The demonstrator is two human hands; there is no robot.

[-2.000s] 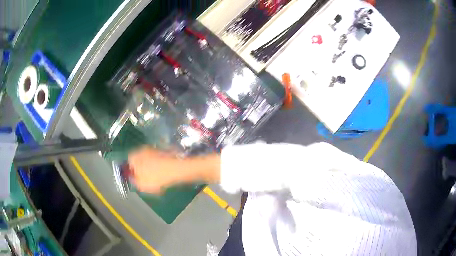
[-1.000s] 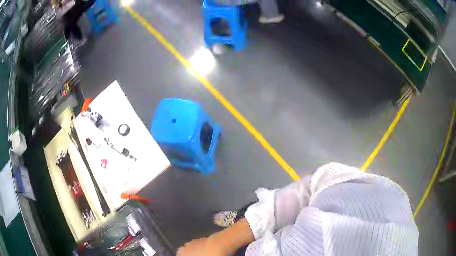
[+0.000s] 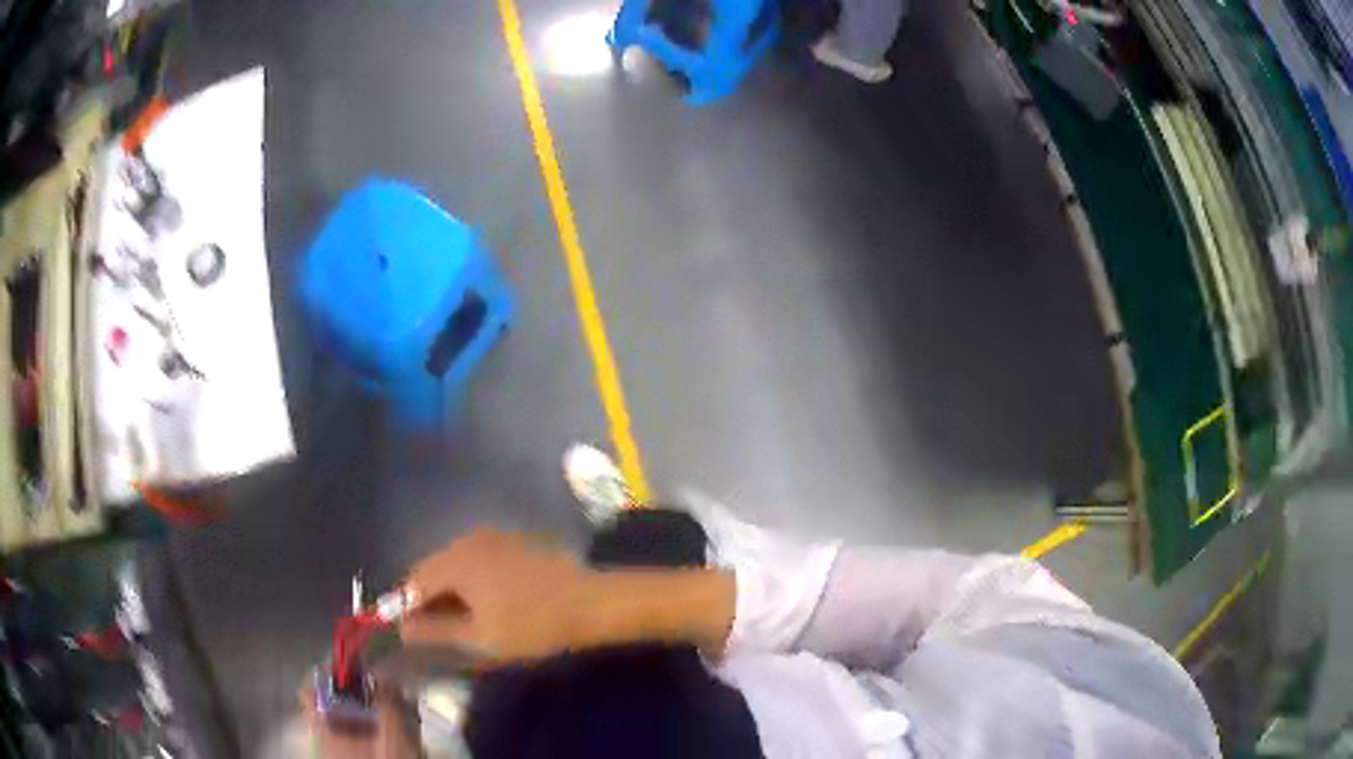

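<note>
A small bunch of red wires (image 3: 350, 641) with a whitish end shows at the lower left, blurred. My right hand (image 3: 497, 596) reaches in from the right and pinches the whitish end of the bunch. My left hand (image 3: 368, 730), cut off by the bottom edge, holds the lower end, where a small dark block (image 3: 347, 700) shows. The two hands are close together, off the bench and over the floor. The exact type of the parts is too blurred to tell.
At left, a white board (image 3: 223, 378) carries a black roll, a red part and dark pieces, beside a cream tray (image 3: 74, 489). A blue stool (image 3: 389, 274) stands near it, another (image 3: 712, 45) farther off by a person's leg (image 3: 865, 33). A green bench (image 3: 1135, 252) is at right.
The view has swung away from the bench toward the aisle. My right hand has come farther into view and my left hand has appeared, with the red wires now visible between them.
</note>
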